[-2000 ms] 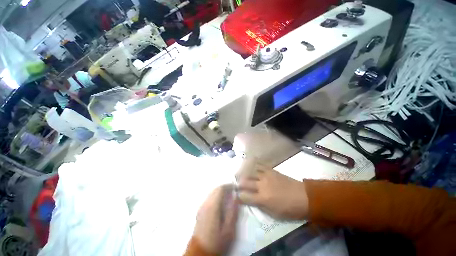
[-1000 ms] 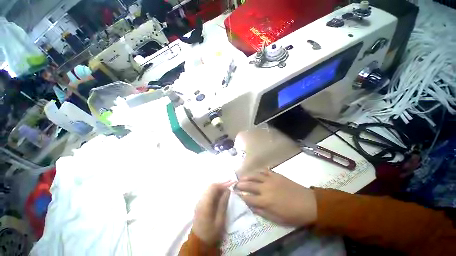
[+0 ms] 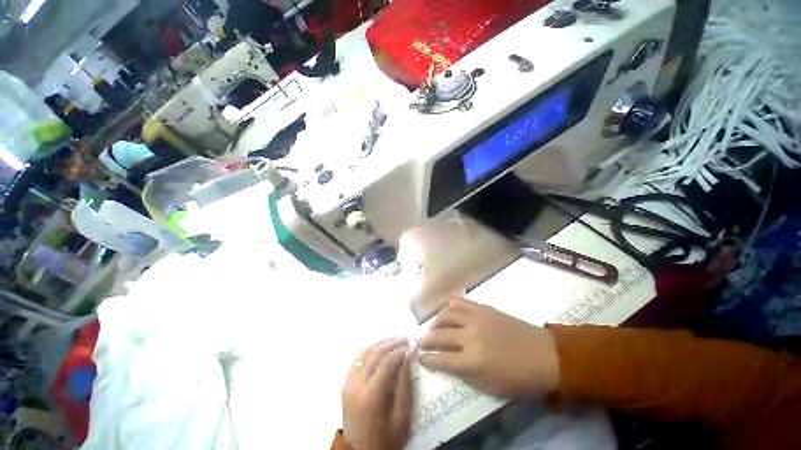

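Observation:
The white fabric (image 3: 290,352) lies in a large bright heap left of and in front of the needle area of the white sewing machine (image 3: 400,180). My left hand (image 3: 378,391) and my right hand (image 3: 483,347) meet at the fabric's right edge, just in front of the needle. The fingertips of both hands are together on the white cloth there. Glare hides the exact fabric edge, the needle and the presser foot.
Dark red snips (image 3: 571,261) and black-handled scissors (image 3: 659,230) lie right of the machine bed. White strips (image 3: 738,97) are heaped at the far right. A shiny red bag (image 3: 439,35) sits behind the machine. A person (image 3: 132,163) and other machines show at the back left.
My left hand's fingers have closed in beside my right fingertips at the cloth edge. The view has shifted slightly, so the machine appears further left. Snips and scissors lie as before.

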